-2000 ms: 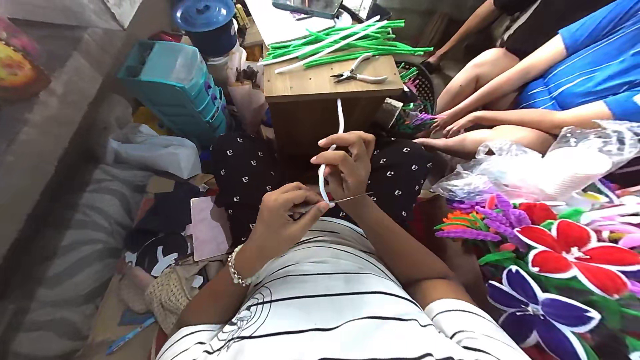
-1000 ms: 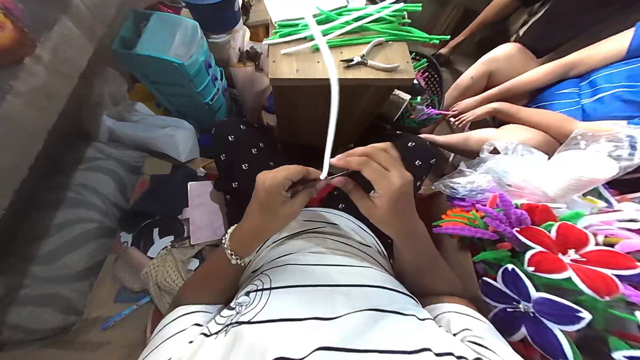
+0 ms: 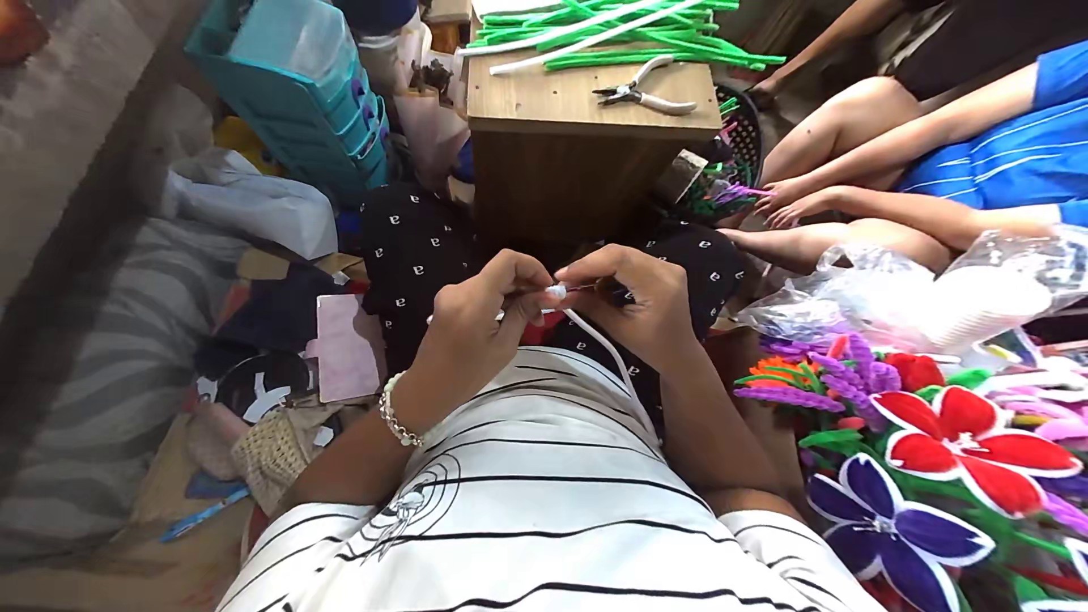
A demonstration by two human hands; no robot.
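Note:
My left hand [image 3: 489,319] and my right hand [image 3: 642,297] meet above my lap. Between their fingertips is a small coil [image 3: 557,291] of white pipe cleaner. The left fingers pinch the coil, while the right fingers and thumb close on a thin wire that runs out of it. The long free end of the white pipe cleaner [image 3: 620,365] hangs down over my striped shirt. Beyond my knees, cutting pliers [image 3: 642,92] with pale handles lie on a wooden cabinet [image 3: 586,106], beside green pipe cleaners [image 3: 595,36] and several white ones.
At the right are pipe-cleaner flowers, one red [image 3: 969,442] and one dark blue [image 3: 884,518], below a clear plastic bag [image 3: 926,297]. Another person's hands [image 3: 790,202] rest at upper right. A teal drawer unit [image 3: 297,110] stands at upper left; a pink pouch [image 3: 348,348] lies left.
The free end of the white pipe cleaner stood up above my hands before; now it hangs down toward my shirt. My right hand has shifted, and a small white coil shows at my fingertips.

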